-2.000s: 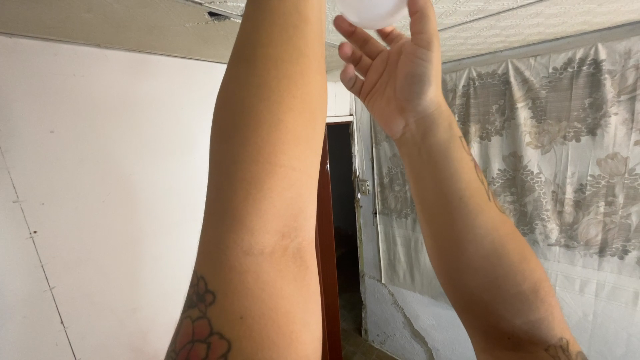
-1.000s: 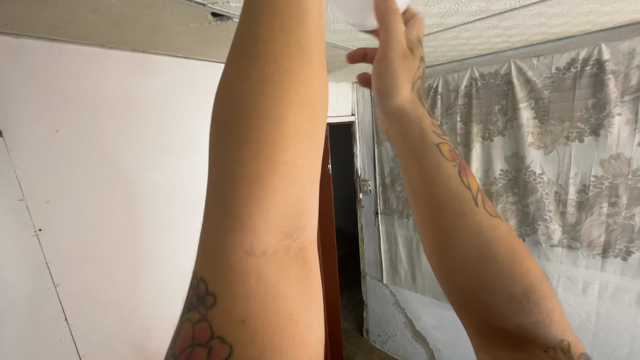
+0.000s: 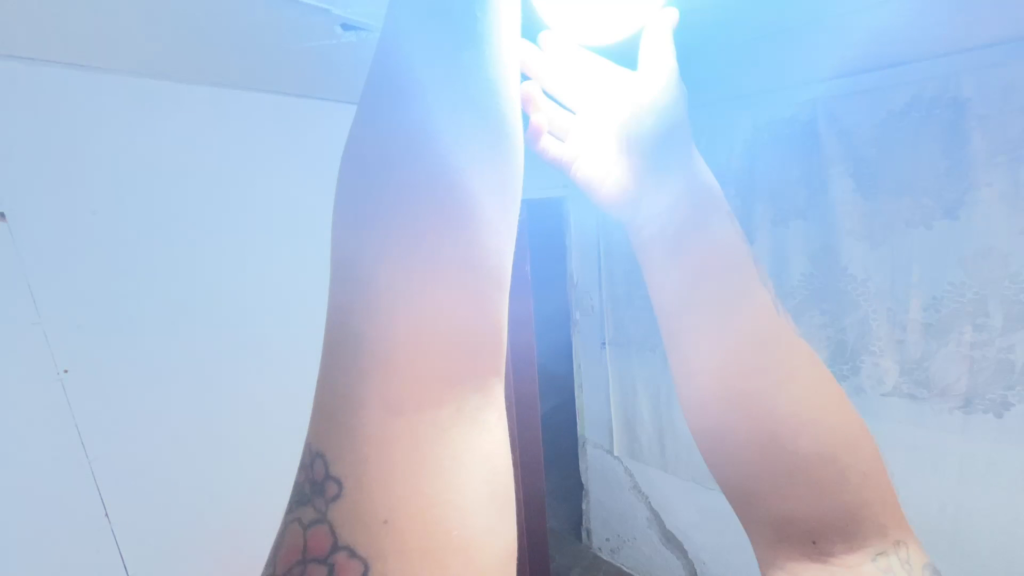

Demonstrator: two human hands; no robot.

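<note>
A glowing light bulb (image 3: 600, 18), round and overexposed, is cut off by the top edge of the head view, near the ceiling. Just below it is my right hand (image 3: 608, 116), palm turned up, its thumb and fingers spread around the bulb's lower side; glare hides whether they touch it. My left arm reaches up through the middle of the view, and its hand is beyond the top edge. Whatever the bulb is fixed to is also out of view.
The ceiling (image 3: 800, 40) spans the top. A white wall panel (image 3: 176, 280) stands at left, a floral curtain (image 3: 904, 264) hangs at right. Between them are a narrow dark doorway (image 3: 556, 360), a reddish-brown door edge (image 3: 530, 416) and a cracked wall (image 3: 632, 512).
The bulb was unlit and white in both earlier frames; now it shines brightly and washes the view in blue-white glare. My right hand has turned from its edge-on pose of one second ago.
</note>
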